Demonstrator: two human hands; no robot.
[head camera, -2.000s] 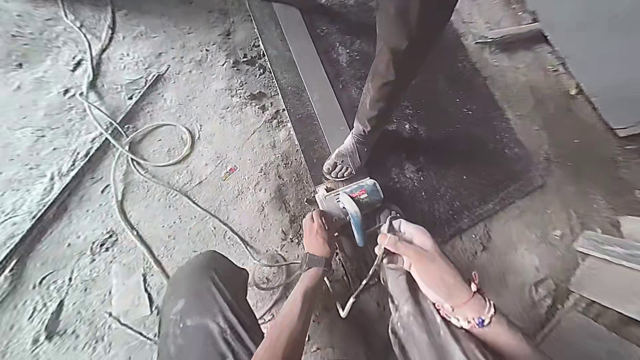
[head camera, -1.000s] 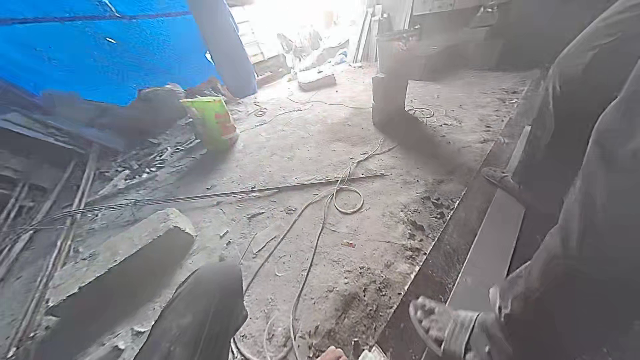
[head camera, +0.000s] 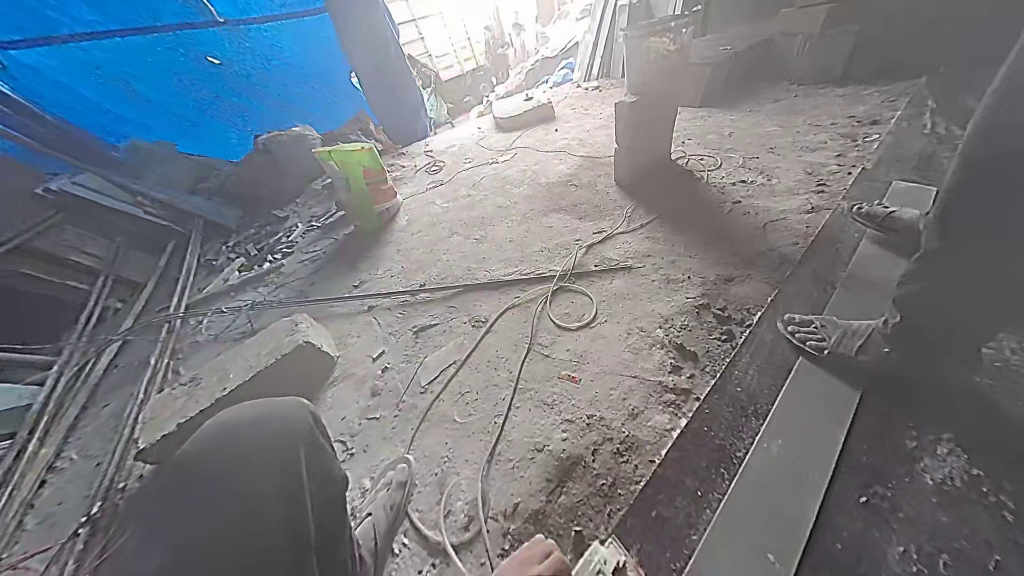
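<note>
Only the knuckles of my left hand (head camera: 531, 558) show at the bottom edge, with the fingers hidden. Just to its right is the metal base corner of a handheld power saw (head camera: 606, 560); the rest of the saw is cut off below. My right hand is out of view. A long flat grey strip (head camera: 780, 472) lies on a dark sheet (head camera: 696, 448) to the right. Another person's sandalled foot (head camera: 836, 334) rests on the strip, and the other foot (head camera: 888, 218) stands farther up it. A looped cable (head camera: 520, 360) runs across the dusty floor.
A concrete block (head camera: 240, 376) lies left of my knee, beside long metal rods (head camera: 172, 320). Farther off are a green and orange bucket (head camera: 364, 188), a stack of dark blocks (head camera: 644, 140) and a blue tarpaulin (head camera: 184, 80). A thin rod (head camera: 448, 286) crosses the floor.
The view has swung up and left from the saw to the wider floor. Two seconds ago both my hands were in sight at the saw; now my right hand is out of frame.
</note>
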